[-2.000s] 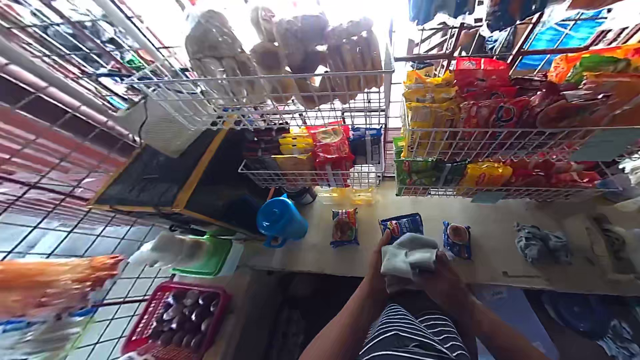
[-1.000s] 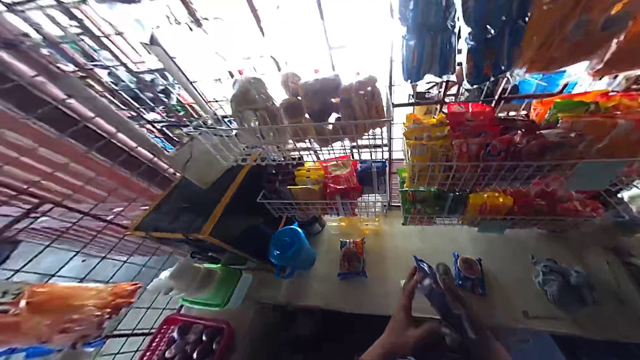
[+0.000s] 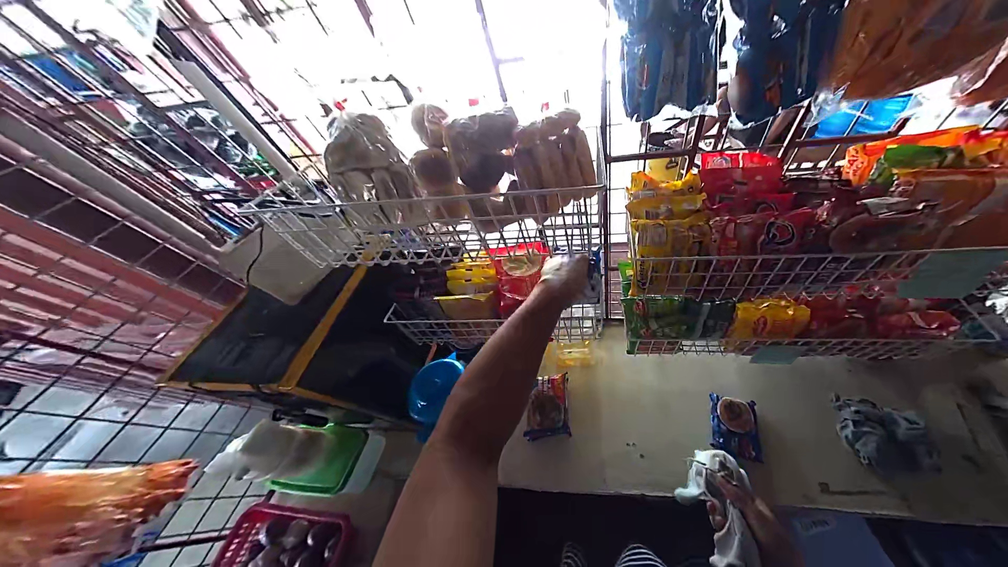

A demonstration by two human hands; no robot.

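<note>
My left hand is stretched forward into the lower white wire basket, at its right end beside a red food packet. Dark blue packaging shows just behind the fingers; whether they grip it cannot be told. Low at the right, my right hand holds a crumpled pale cloth. On the counter lie two blue-edged food packets, one beside my left forearm and the other above my right hand.
Wire baskets of yellow and red packets stand at the right. A blue plastic container, a green-lidded box and a red basket are at the left. A grey crumpled cloth lies on the counter; bagged goods sit above.
My left hand has moved from over the counter up into the lower basket. The blue packet that my hands held between the other two no longer lies on the counter.
</note>
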